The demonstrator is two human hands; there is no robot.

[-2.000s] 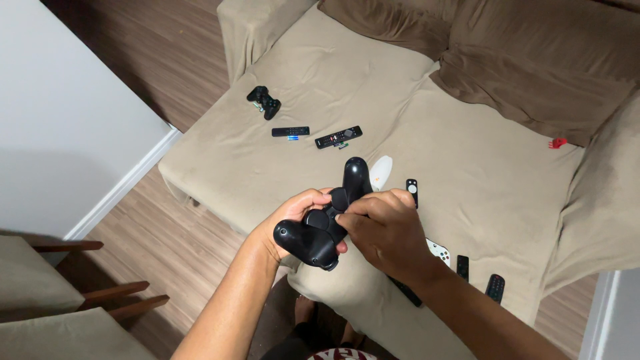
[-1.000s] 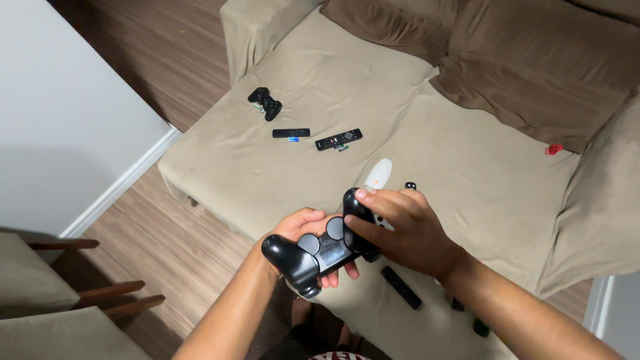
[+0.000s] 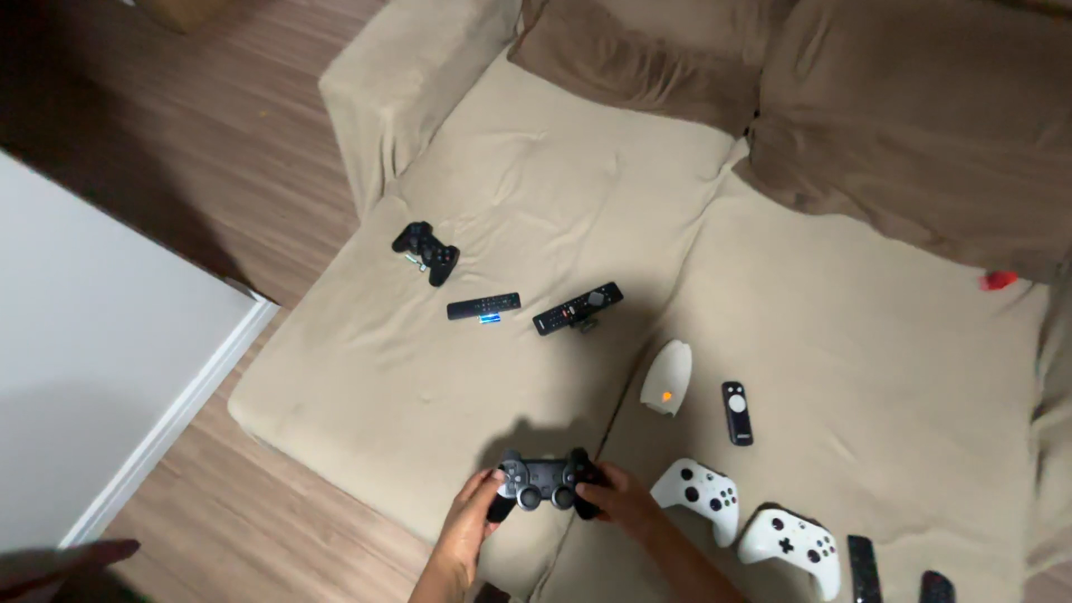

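A black game controller (image 3: 546, 483) is held low over the beige sofa seat, its sticks and buttons facing up. My left hand (image 3: 471, 512) grips its left handle, with the thumb on top near the direction buttons. Around the right handle my right hand (image 3: 618, 500) is closed, thumb by the right stick. Just right of that hand lies a white game controller (image 3: 702, 496), with a second white game controller (image 3: 791, 548) beyond it. Up and to the right of the held controller rests a white plastic object (image 3: 668, 377) with an orange mark.
Another black controller (image 3: 426, 253) and two black remote controls (image 3: 484, 306) (image 3: 578, 308) lie on the sofa's left half. A small remote (image 3: 738, 414) lies right of the white object. Dark remotes (image 3: 864, 569) sit at lower right. Brown cushions (image 3: 913, 126) line the back; a red item (image 3: 998, 280) is nearby.
Both hands have moved lower in the view with the black controller, which is now turned with its sticks facing up. The right hand has shifted onto the right handle. The view has moved somewhat.
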